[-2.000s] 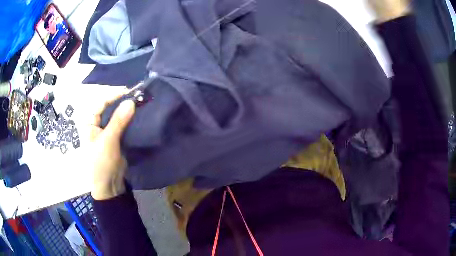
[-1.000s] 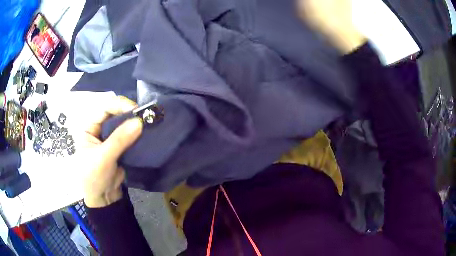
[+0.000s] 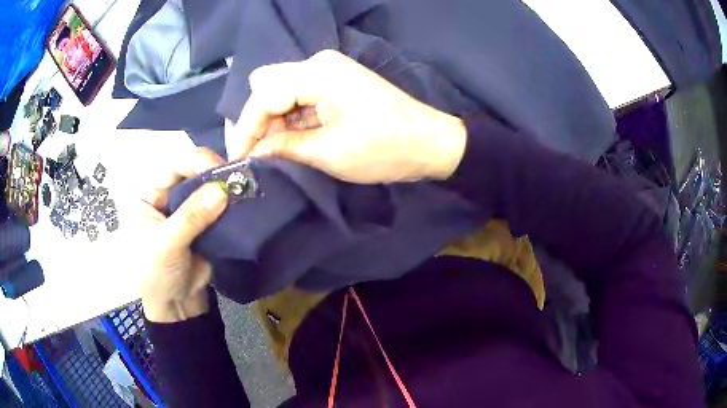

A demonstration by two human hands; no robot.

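My left hand grips the edge of the dark coat, thumb on top. A shiny snap fastener lies on the cloth just beyond the thumb tip. A thin silvery needle shows along the fastener's upper edge. My right hand is beside it, thumb and forefinger pinched together near the needle's right end. The fingertips partly hide what they hold, and no thread can be made out clearly. The red neck cord hangs down my front.
On the white table at left are silvery loose pieces, dark blocky pieces, a notions tin, dark spools and a phone. Blue mesh crates stand below. More dark garments lie at right.
My right hand has come from the upper right, over the coat, down to the fastener beside my left hand. My left hand keeps its grip on the coat edge.
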